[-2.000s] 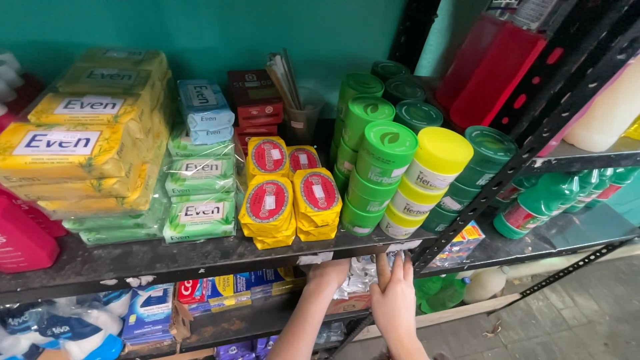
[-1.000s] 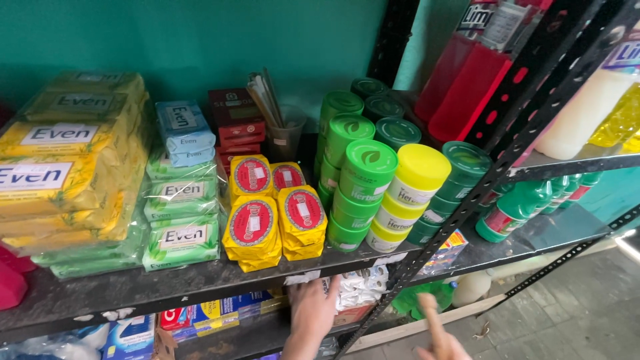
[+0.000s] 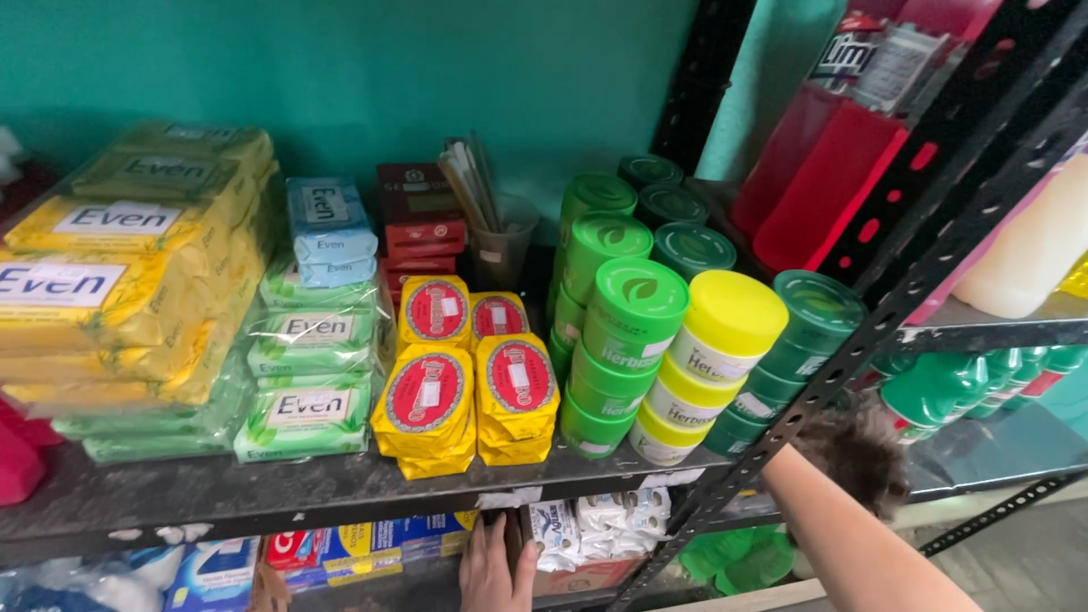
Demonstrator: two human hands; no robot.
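Note:
At the lower shelf, my left hand [image 3: 497, 565] has its thumb and fingers on either side of a dark upright edge [image 3: 512, 535], beside a cardboard box [image 3: 586, 578] of white packets [image 3: 625, 520]. Whether it grips that edge is unclear. My right forearm [image 3: 850, 527] reaches to the black perforated post, which hides the hand. Just behind the wrist is a dark brown fluffy thing [image 3: 858, 459], apparently a duster; its handle is hidden. Above, yellow-wrapped soaps [image 3: 429, 395] stand beside stacked green jars [image 3: 637, 314] and yellow-lidded jars [image 3: 731, 314].
Wrapped Even soap packs [image 3: 110, 221] fill the upper shelf's left. A cup of sticks [image 3: 501, 246] stands behind the yellow soaps. The perforated post [image 3: 816, 374] divides the shelves, with red liquid bottles [image 3: 824, 187] behind it and green bottles [image 3: 943, 382] to its right.
My right hand, earlier by the white packets around a brown handle-like piece, has moved right and behind the post. My left hand has shifted left of the packets. The brown fluffy thing has come into sight.

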